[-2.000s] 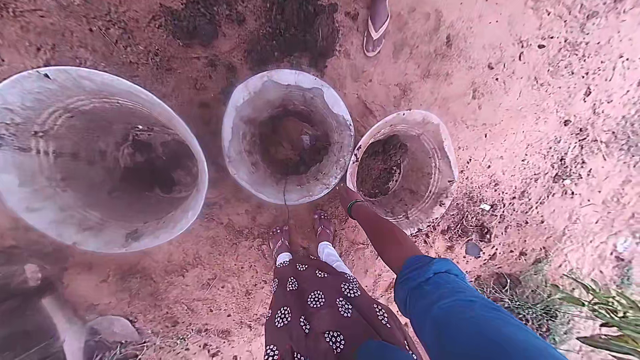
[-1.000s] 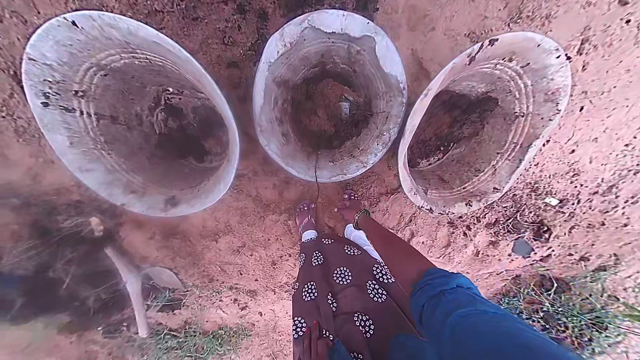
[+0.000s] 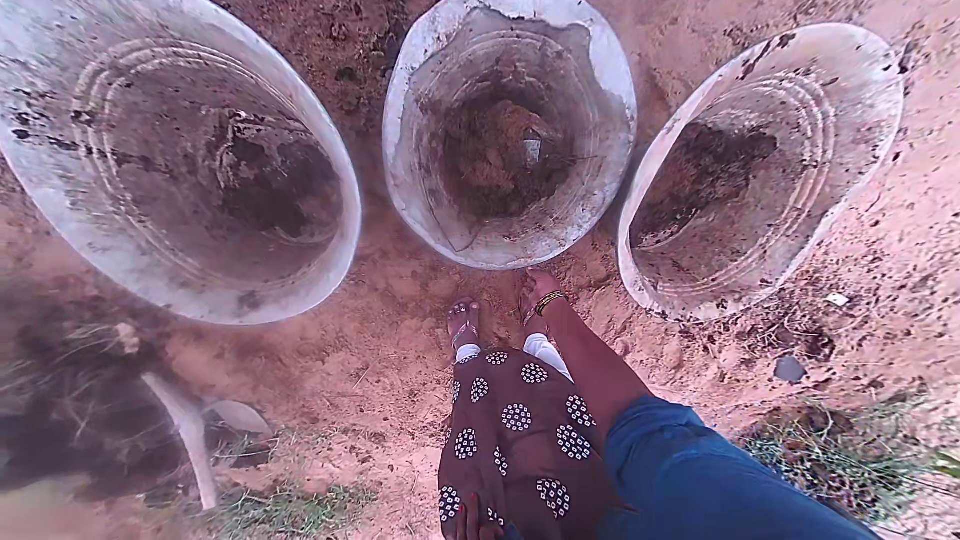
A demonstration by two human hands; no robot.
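My right hand [image 3: 541, 285], with a bangle at its wrist, reaches down to the near rim of the middle round grey container [image 3: 510, 259]. Its fingers are close to that rim; whether they touch it is unclear. Soil and a small pale piece [image 3: 532, 148] lie inside this container. At the bottom edge, my left hand [image 3: 474, 525] rests against the dark patterned garment [image 3: 517, 450], only its fingers showing. A wide round container [image 3: 330, 277] stands at the left and another [image 3: 862, 176] at the right, both with dark matter inside.
My sandalled feet [image 3: 463, 321] stand on reddish soil just below the middle container. A pale branch [image 3: 187, 435] and dry plant matter lie at the lower left. A dark stone [image 3: 789, 369] and green plants [image 3: 832, 450] are at the lower right.
My right hand has moved from beside the right container to the near side of the middle one. My left hand has come into view at the bottom. The view has shifted.
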